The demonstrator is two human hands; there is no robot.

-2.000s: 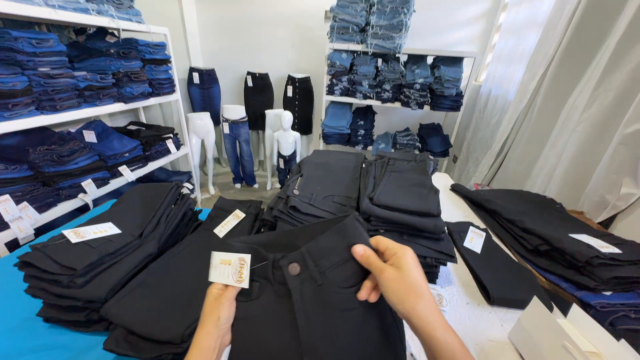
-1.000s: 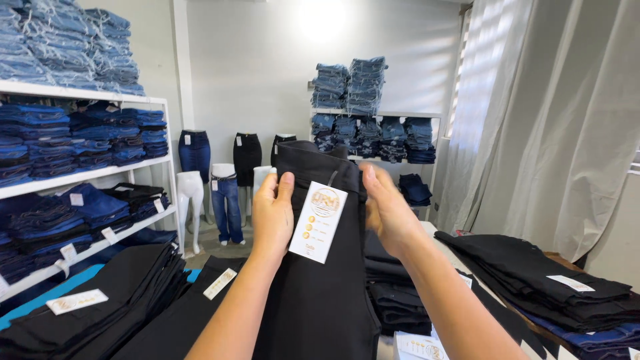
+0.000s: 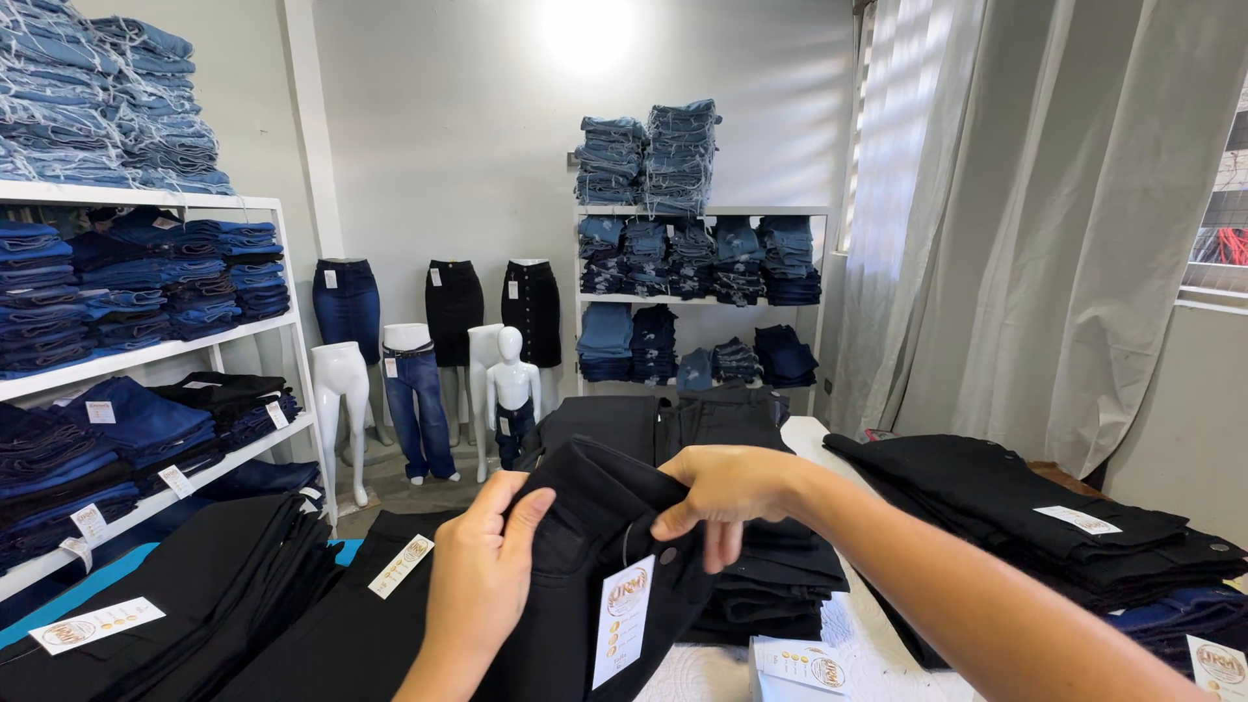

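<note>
A pair of black trousers [image 3: 556,585] hangs between my hands, its waistband raised toward the camera. My left hand [image 3: 487,556] grips the waistband at its left side, thumb on top. My right hand [image 3: 726,492] pinches the right side near a metal button [image 3: 668,556], the other fingers curled behind. A white card tag [image 3: 622,619] with gold printing dangles from a thin loop on the front of the trousers. The lower part of the trousers runs out of view at the bottom.
Piles of folded black trousers lie at left [image 3: 195,575], behind my hands [image 3: 770,575] and at right [image 3: 1014,507]. A stack of tags [image 3: 799,663] rests on the white table [image 3: 877,634]. White shelves [image 3: 166,353] with folded jeans and several mannequins [image 3: 341,400] stand beyond.
The trousers were held upright and folded narrow a second ago; now the waistband is lower and spread, with the button showing. My right hand has moved over to the button side.
</note>
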